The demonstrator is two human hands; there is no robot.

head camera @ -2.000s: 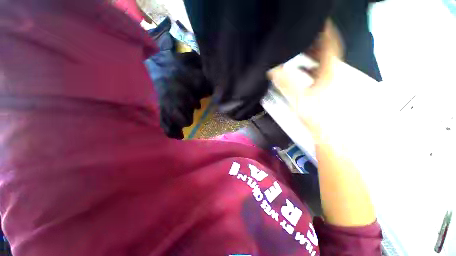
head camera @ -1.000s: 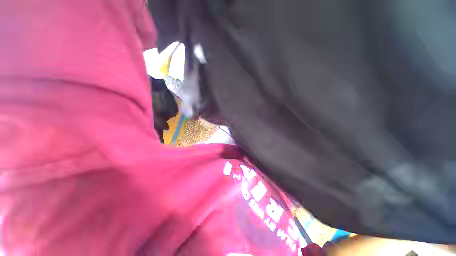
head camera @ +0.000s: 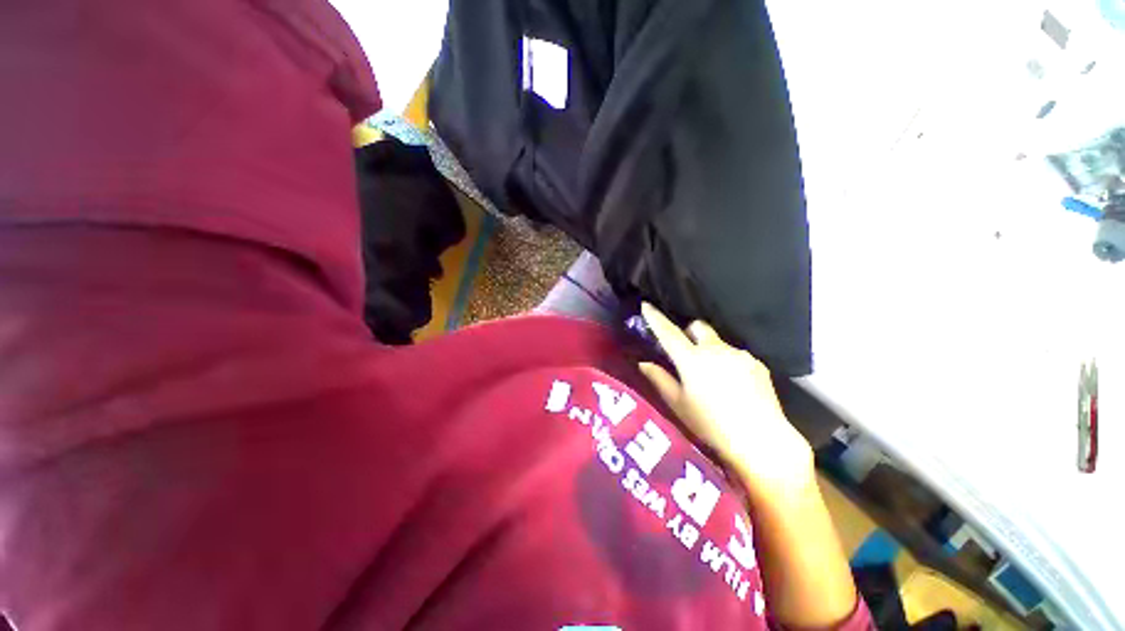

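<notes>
A black garment [head camera: 722,185] lies over the table's near edge and hangs down towards my lap. A white rectangular label [head camera: 547,72] shows on its upper part. My right hand [head camera: 728,394] is at the garment's lower edge, palm down, with thumb and fingers apart. Its fingertips are at or against the cloth, and no clear grip shows. My left hand is not in view; only the maroon sleeve and shirt fill the left side.
The white table [head camera: 913,284] spans the right side. Red-handled snips [head camera: 1087,419] lie near its right part, with small scraps and a blue-grey object [head camera: 1108,234] beyond. Dark cloth [head camera: 401,234] hangs at left above a speckled floor. Boxes and other items show below the table edge.
The garment, spread close across the view a second ago, now lies further up and away, with its label showing. My right hand has moved up from the bottom edge to the garment's lower edge.
</notes>
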